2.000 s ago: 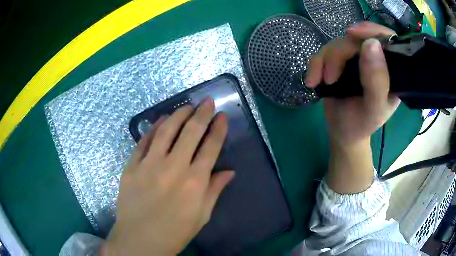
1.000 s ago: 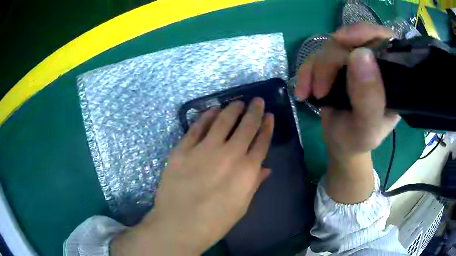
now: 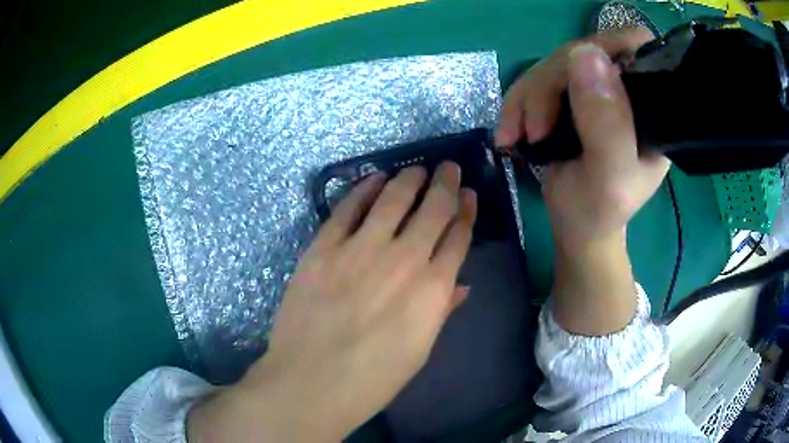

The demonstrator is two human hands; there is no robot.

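Note:
A black phone unit (image 3: 484,320) lies on a silvery bubble wrap sheet (image 3: 234,190), its short top end pointing away from me. My left hand (image 3: 372,285) lies flat on the upper part of the unit, fingers slightly apart, fingertips near the top edge. My right hand (image 3: 588,147) is closed around a thick black electric screwdriver (image 3: 701,95), held nearly level. The driver's front end is at the unit's top right corner. The fingers hide part of the tip, and I see no screw.
A yellow tape stripe (image 3: 130,78) curves along the far side of the green bench (image 3: 69,285). A screw tray (image 3: 625,16) shows behind my right hand. A green perforated basket (image 3: 749,201) and a black cable (image 3: 678,251) are at the right.
The unit and bubble wrap shifted rightward in view, with my left hand still on the unit. The screwdriver tip went from over a screw tray to the unit's top right corner.

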